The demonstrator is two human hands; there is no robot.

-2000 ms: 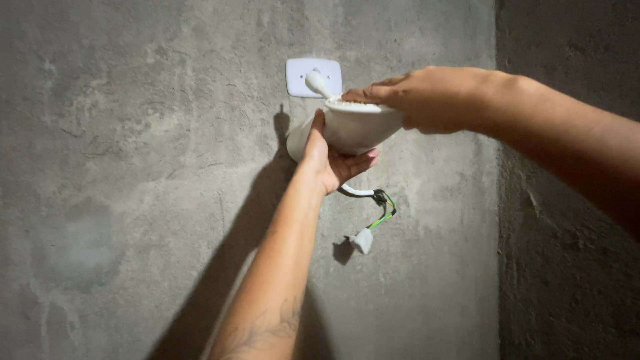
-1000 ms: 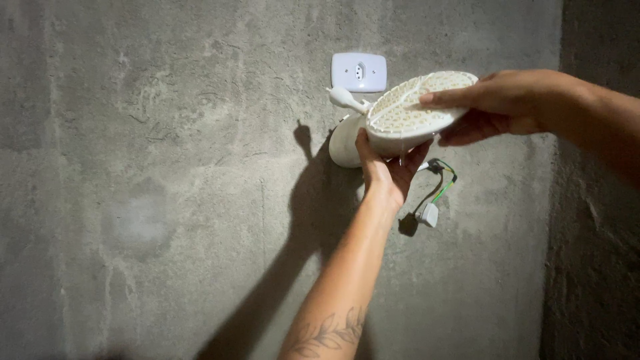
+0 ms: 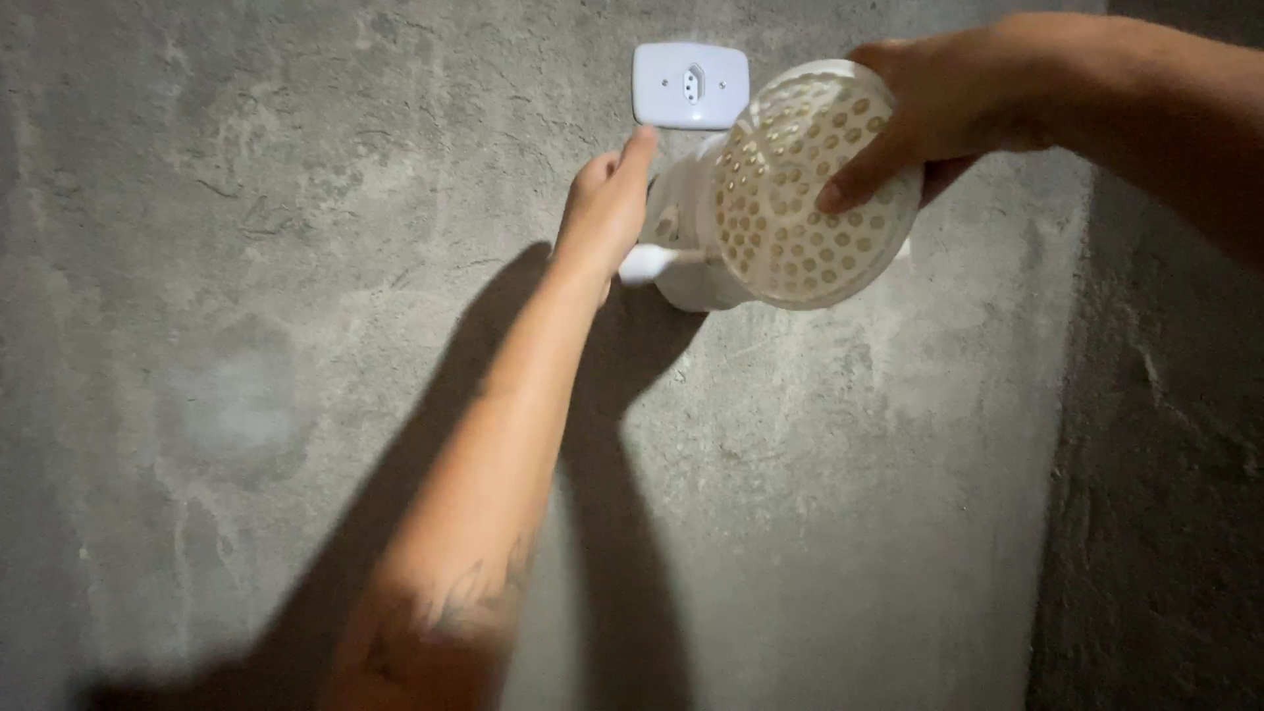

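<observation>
A white electric shower head (image 3: pixel 790 247) is held up in front of the wall, its round perforated spray face turned toward me and tilted. My right hand (image 3: pixel 918 118) grips its upper right edge, the thumb lying on the spray face. Beside the body's left side is my left hand (image 3: pixel 607 212), thumb up; its fingers are partly hidden, and whether it grips the body is unclear. A white lever-like part (image 3: pixel 647 265) juts left from the shower head, just by the left wrist. Right above the left thumb sits a white wall socket (image 3: pixel 691 86) in its plate.
A rough grey concrete wall (image 3: pixel 296 296) fills most of the view. At the right, a darker wall (image 3: pixel 1165 444) meets it in a corner. Shadows of the arms and the shower head fall across the grey wall.
The shower head has been turned so that its spray face points toward me. The socket's holes, covered two seconds ago, show. The hanging wires and connector are no longer in sight.
</observation>
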